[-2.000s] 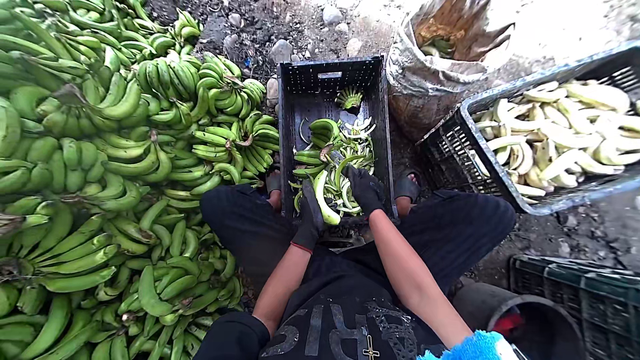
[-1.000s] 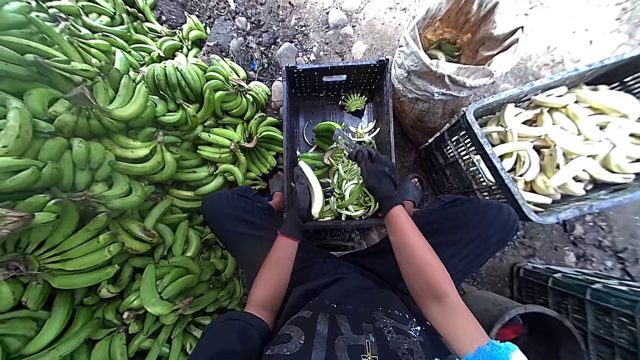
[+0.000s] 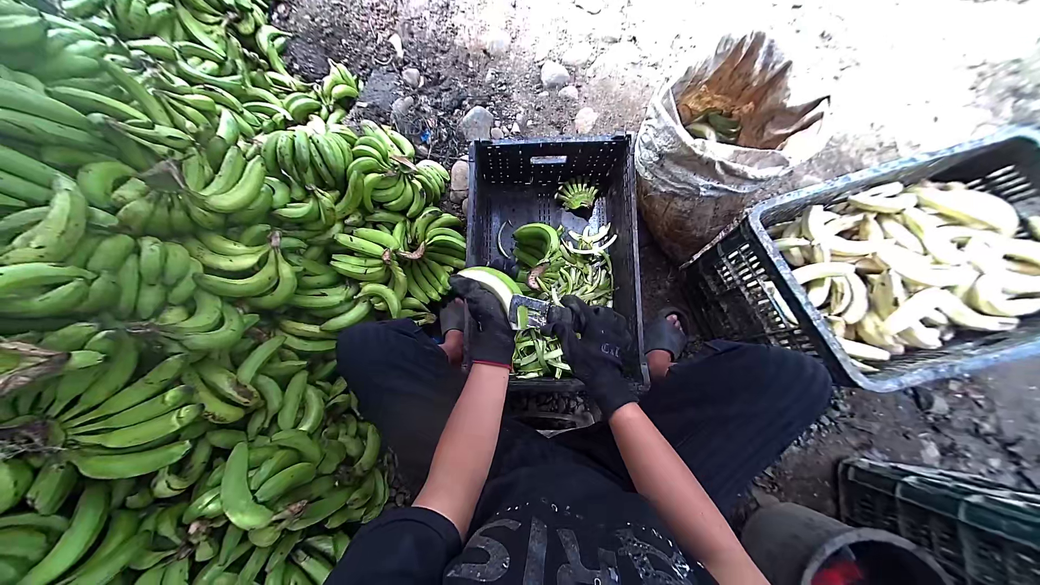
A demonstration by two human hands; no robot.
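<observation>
In a dark glove, my left hand grips a partly peeled green plantain over the left side of a black plastic crate. My right hand, gloved too, is closed around the handle of a flat-bladed knife, whose blade touches or nearly touches the plantain. Under and beyond my hands the crate holds green peel strips, a few unpeeled green plantains and a cut crown stub near the far wall. My fingertips are partly hidden.
Green plantain bunches are heaped along the left. A sack stands beyond the crate at right. Farther right, a crate holds peeled plantains. A bucket and a dark green crate lie lower right. Stones dot the ground ahead.
The knife blade, over the peels a second ago, is now at the plantain in my left hand. That plantain now shows green skin and is tilted; earlier a pale peeled side showed.
</observation>
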